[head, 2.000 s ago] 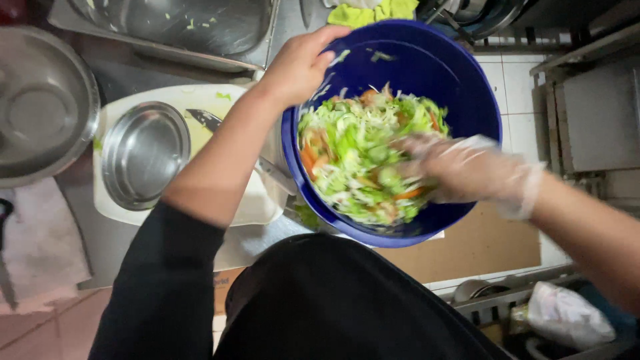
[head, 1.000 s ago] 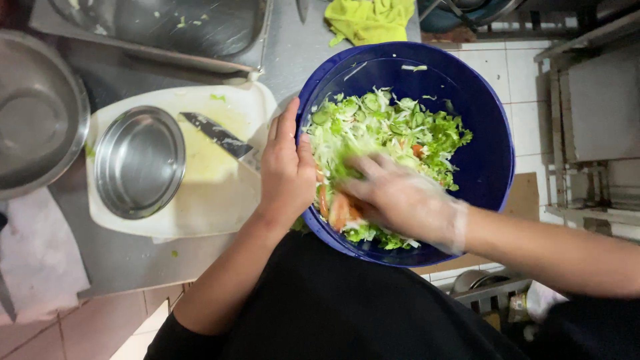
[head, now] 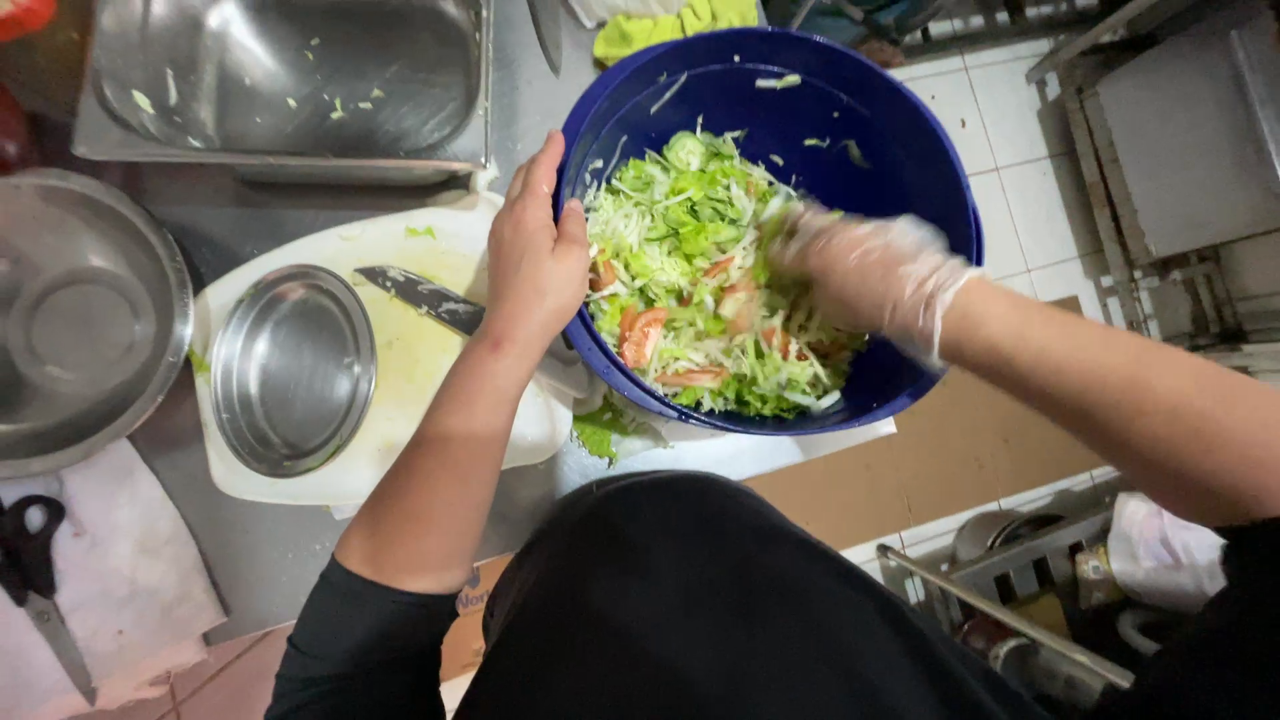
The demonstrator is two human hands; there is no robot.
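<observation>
A large blue plastic bowl (head: pixel 900 130) holds shredded cabbage, lettuce, cucumber slices and tomato pieces (head: pixel 642 336). Bare, my left hand (head: pixel 537 250) grips the bowl's left rim, thumb at the inner edge. My right hand (head: pixel 860 270), in a clear plastic glove, is down at the right side of the salad (head: pixel 690 220); it is blurred, and its fingertips are partly hidden, so whether it grasps any salad cannot be told. Left of the bowl, a knife (head: pixel 425 298) with bits on its blade lies on a white cutting board (head: pixel 410 385), partly behind my left hand and forearm.
A round steel dish (head: pixel 293 370) stands on the board. Further left are a large steel bowl (head: pixel 90 320) and black-handled scissors (head: pixel 45 590) on a white cloth (head: pixel 130 540). Behind are a rectangular steel pan (head: pixel 290 80), another blade (head: pixel 546 35) and a yellow-green cloth (head: pixel 670 30).
My gloved right hand has moved from the salad's lower left part to its right side since a second ago. The left hand stays on the bowl's rim.
</observation>
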